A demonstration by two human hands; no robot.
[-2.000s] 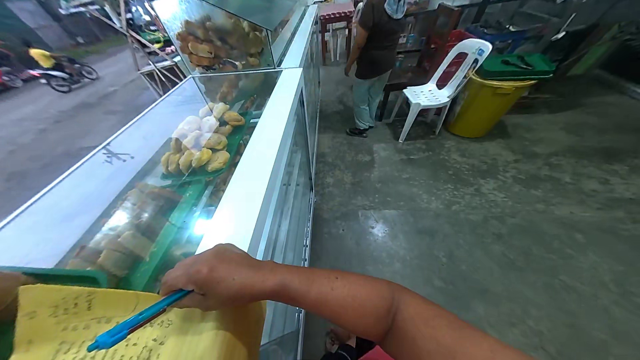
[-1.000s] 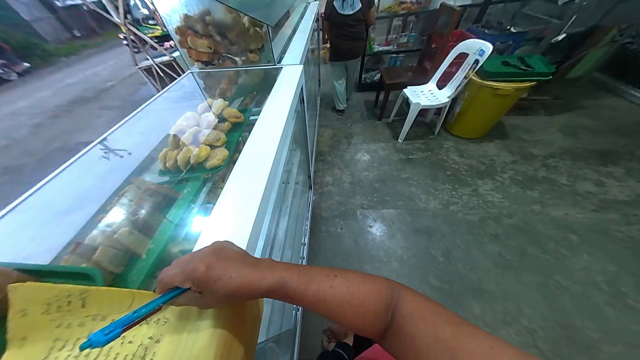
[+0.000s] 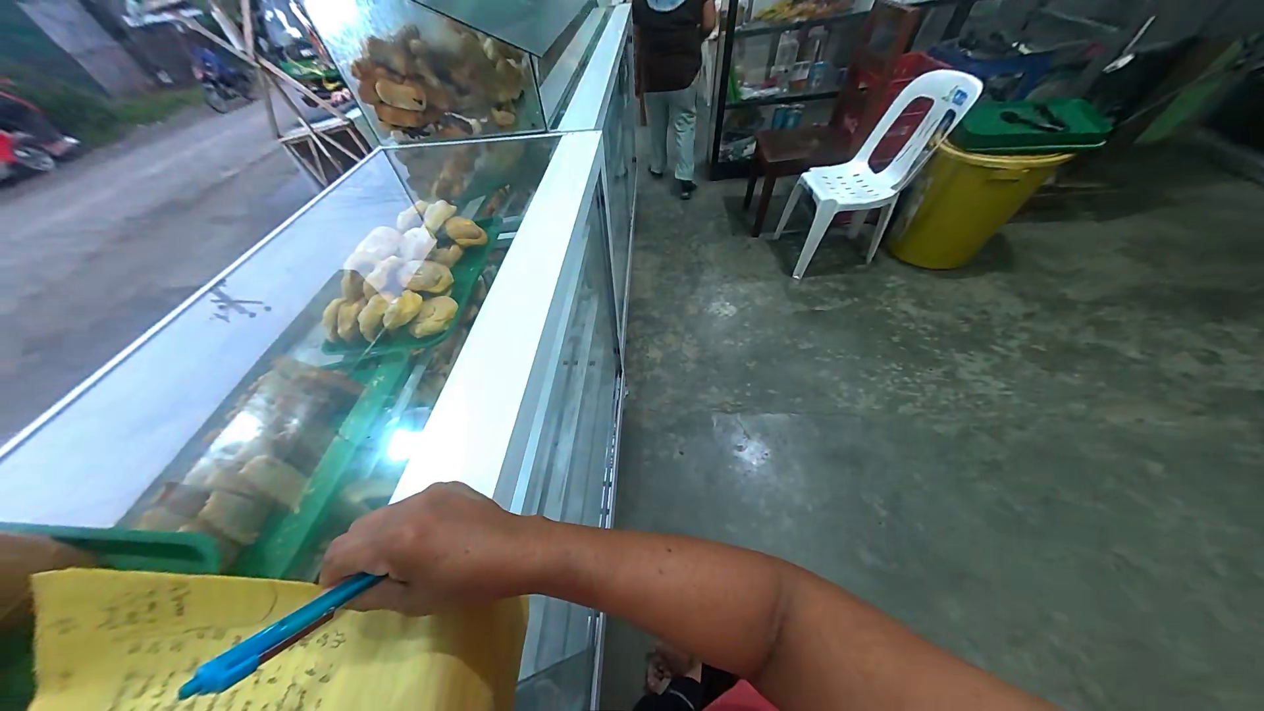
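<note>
My right hand (image 3: 430,553) is closed around a blue pen (image 3: 281,637), its tip pointing down and left above yellow paper (image 3: 188,652) that bears handwriting. The hand rests by the white frame of the glass display case (image 3: 494,395). At the far left edge, part of my left hand (image 3: 35,573) shows at the paper's upper left corner, beside the rim of a green tray (image 3: 148,546); its fingers are mostly cut off. Under the glass lie wrapped bread pieces (image 3: 247,484) and, farther along, a green tray with yellow and pale buns (image 3: 400,308).
More bread (image 3: 434,84) fills the far case. Along the floor's far side stand a white plastic chair (image 3: 864,183), a brown wooden stool (image 3: 795,153), a yellow bin with a green lid (image 3: 963,212) and a shelf (image 3: 780,94). A person (image 3: 673,89) stands beyond the case; a road lies left.
The person beyond the case has moved farther away, toward the shelf. My right hand has stayed in about the same place with the pen.
</note>
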